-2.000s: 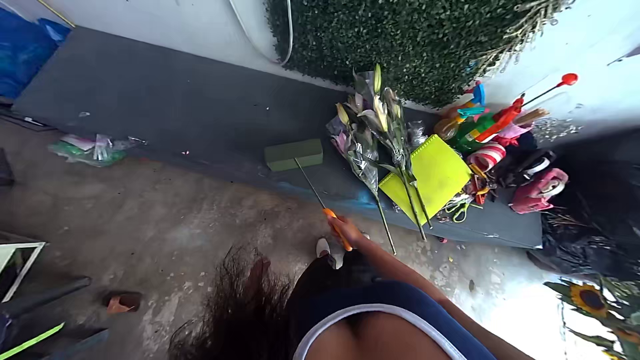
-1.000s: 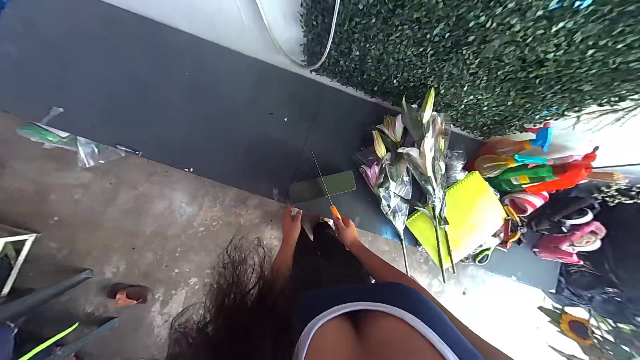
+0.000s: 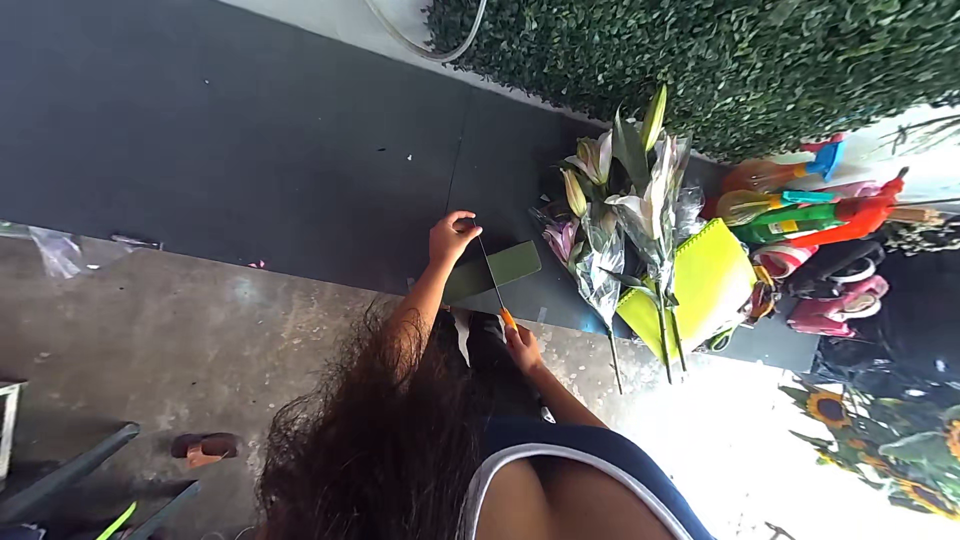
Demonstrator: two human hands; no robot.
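My right hand [image 3: 523, 347] is closed around the orange handle of a knife [image 3: 491, 271] with a long, thin blade. The blade crosses above a green rectangular block [image 3: 495, 271], perhaps floral foam, at the front edge of the dark table [image 3: 300, 150]. My left hand [image 3: 453, 234] is at the far end of the blade, thumb and fingertips pinched near its tip; whether they touch it I cannot tell. Right of the block lie lilies in clear wrapping [image 3: 645, 210], their stems over a yellow-green spiral notebook [image 3: 690, 289] and past the table edge.
Spray bottles [image 3: 802, 221] and rolls of ribbon or tape [image 3: 780, 259] crowd the table's right end. A leafy green panel [image 3: 675, 60] stands behind. Sunflowers [image 3: 829, 409] are at the lower right. A brown sandal [image 3: 204, 448] lies on the concrete floor.
My left hand has come up from beside the block's near edge to the blade's tip end. My right hand keeps hold of the knife. The view has moved closer to the table.
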